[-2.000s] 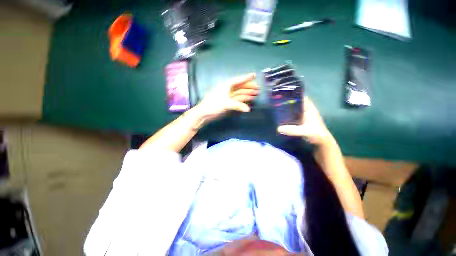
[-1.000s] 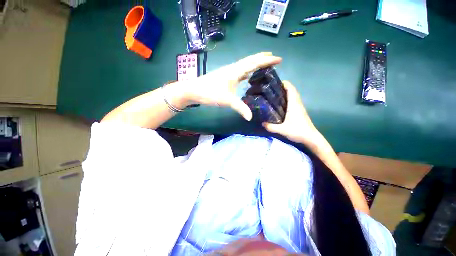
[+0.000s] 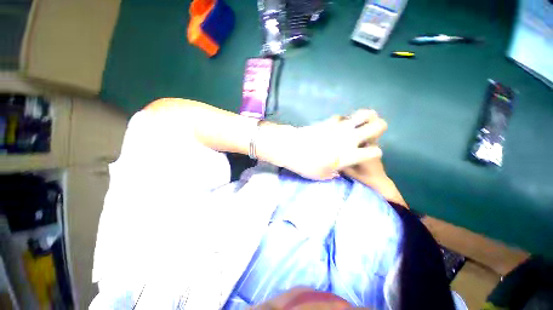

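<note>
My left hand [image 3: 324, 148] is over the bench's front edge, in front of my body, fingers bent to the right. My right hand [image 3: 371, 172] is just beyond it, partly covered by it. The hands meet or overlap; the view is blurred and I cannot see whether anything is between them. A bagged black remote [image 3: 494, 124] lies on the green mat at the right, glare on its lower end. A lit pink-purple phone [image 3: 256, 88] lies beyond my left forearm, with a dark strap beside it.
Other bagged dark items [image 3: 291, 21] lie above the phone. An orange and blue holder [image 3: 209, 27] is at the far left. A white-grey tester [image 3: 379, 23], a pen [image 3: 442, 39], a small yellow-and-black item [image 3: 402, 54] and papers [image 3: 536, 42] lie at the back. An open carton [image 3: 476, 245] is low right.
The stack of bagged remotes held between my hands is no longer visible. My left hand has moved right, across my right hand. The view has shifted, so bench items appear displaced.
</note>
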